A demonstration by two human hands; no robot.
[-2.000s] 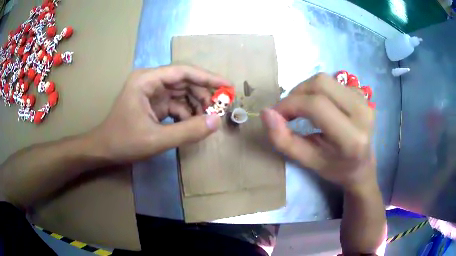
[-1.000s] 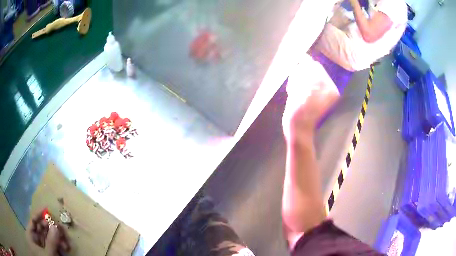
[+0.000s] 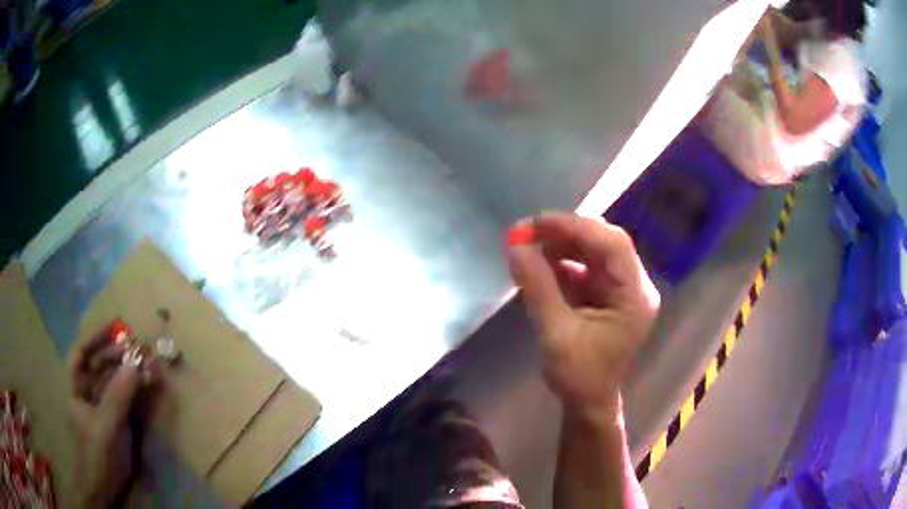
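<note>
My right hand is raised at the bench's near right edge, pinching a small red hair piece between thumb and fingertip. My left hand is at the lower left over the cardboard pad, holding a doll figure with a red head; it is small and blurred. A whitish glue cup stands on the cardboard pad just right of my left hand. No glue stick can be made out.
A cluster of red-haired dolls lies on the metal bench. More dolls lie at the lower left edge. A grey panel stands behind. A blurred white bottle is at its corner. Another person sits upper right, near blue bins.
My view has turned right since the first frame. My right hand has left the cup area, was reaching out over the right side, and is now back by the bench edge with a red piece.
</note>
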